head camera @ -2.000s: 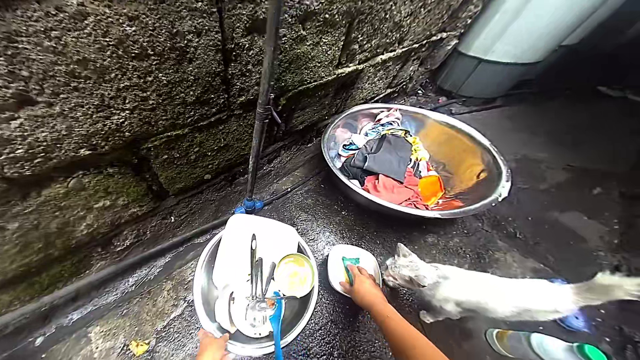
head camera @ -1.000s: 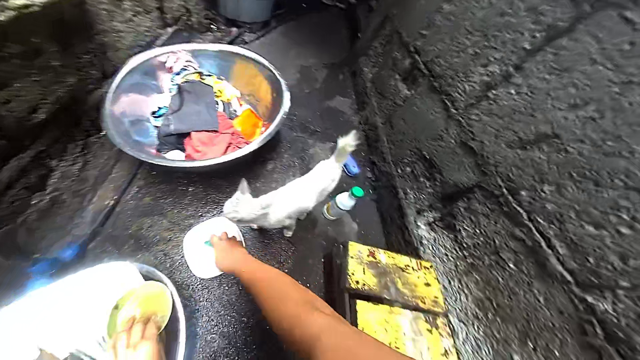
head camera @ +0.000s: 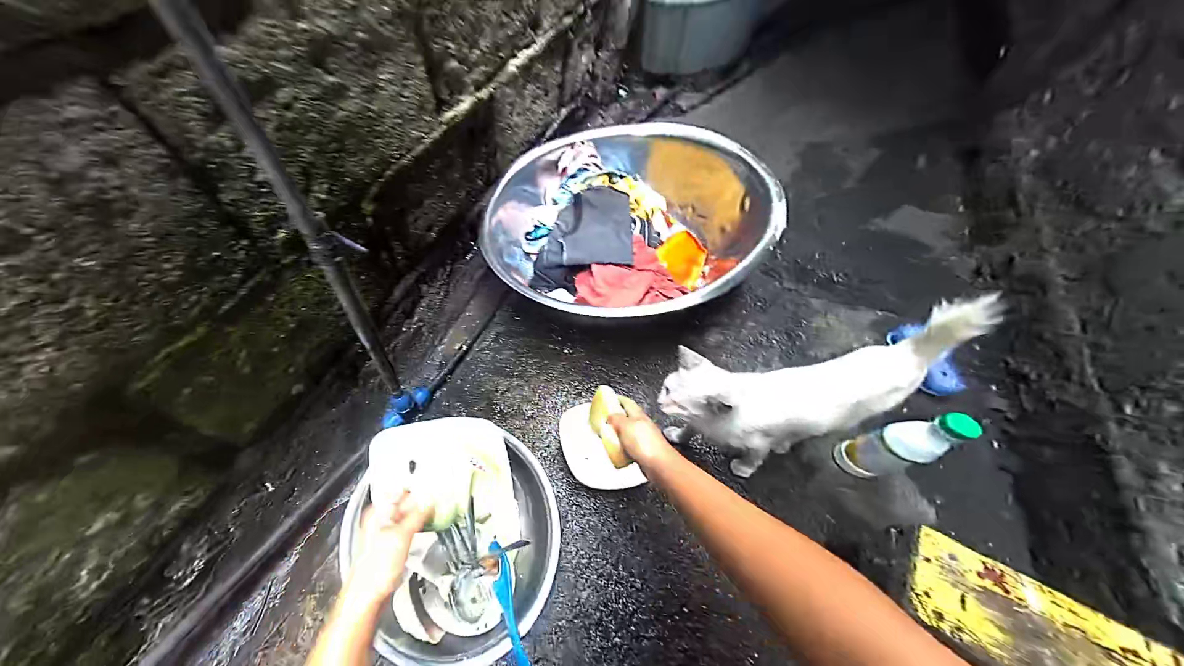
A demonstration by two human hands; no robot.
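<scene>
My right hand (head camera: pixel 636 437) grips a yellowish sponge (head camera: pixel 608 425) over a small white dish (head camera: pixel 583 453) on the wet ground. My left hand (head camera: pixel 393 536) is at the left side of a metal basin (head camera: pixel 548 555), its fingers on a pale green, blurred dish (head camera: pixel 449 504); how it holds the dish is hard to tell. Inside the basin are a white tray (head camera: pixel 416 453), metal cutlery (head camera: pixel 462 546), a blue-handled utensil (head camera: pixel 505 592) and other white dishes. A white cat (head camera: pixel 805 393) stands with its face close to my right hand.
A large metal basin of clothes (head camera: pixel 772 236) lies beyond. At right are a bottle with a green cap (head camera: pixel 911 442), blue footwear (head camera: pixel 942 375) and a yellow-painted block (head camera: pixel 1017 601). A pipe (head camera: pixel 296 203) with a blue fitting (head camera: pixel 405 403) rises by the stone wall (head camera: pixel 185 259).
My right hand held something green at the small dish two seconds ago; now it holds the sponge there. My left hand has moved off the round yellowish dish seen a second ago. The view has swung.
</scene>
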